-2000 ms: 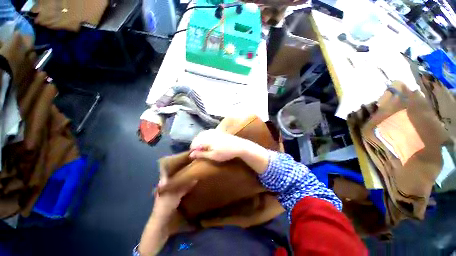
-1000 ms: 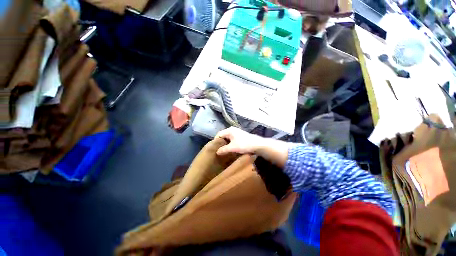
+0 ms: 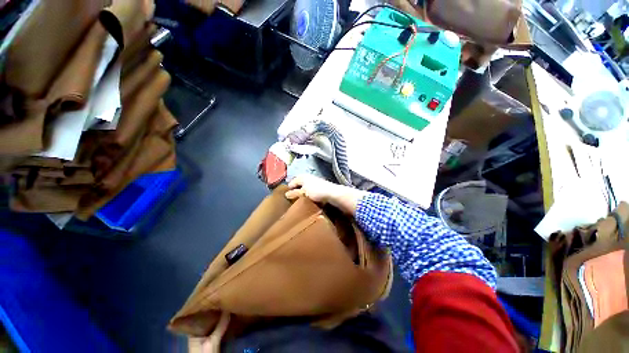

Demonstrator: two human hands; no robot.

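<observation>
A large folded brown work piece (image 3: pixel 283 276) lies over my lap and slants down to the left. A small black tab (image 3: pixel 236 254) sits on it near its left edge. My right hand (image 3: pixel 314 192) grips the top corner of the piece, below the white bench. My left hand (image 3: pixel 209 338) is at the bottom of the picture, partly cut off, and holds the lower left end; some of its fingers are hidden under the piece.
A green machine (image 3: pixel 403 69) and a striped cloth (image 3: pixel 334 148) are on the white bench (image 3: pixel 386 162). Brown pieces (image 3: pixel 131 131) are stacked at left over a blue bin (image 3: pixel 138 200). A white bucket (image 3: pixel 472 210) stands right. An orange slip (image 3: pixel 610 286) lies on another stack.
My left hand has come back into view at the lower left end. The piece is stretched between both hands, with the black tab now clearly showing. The view has shifted left.
</observation>
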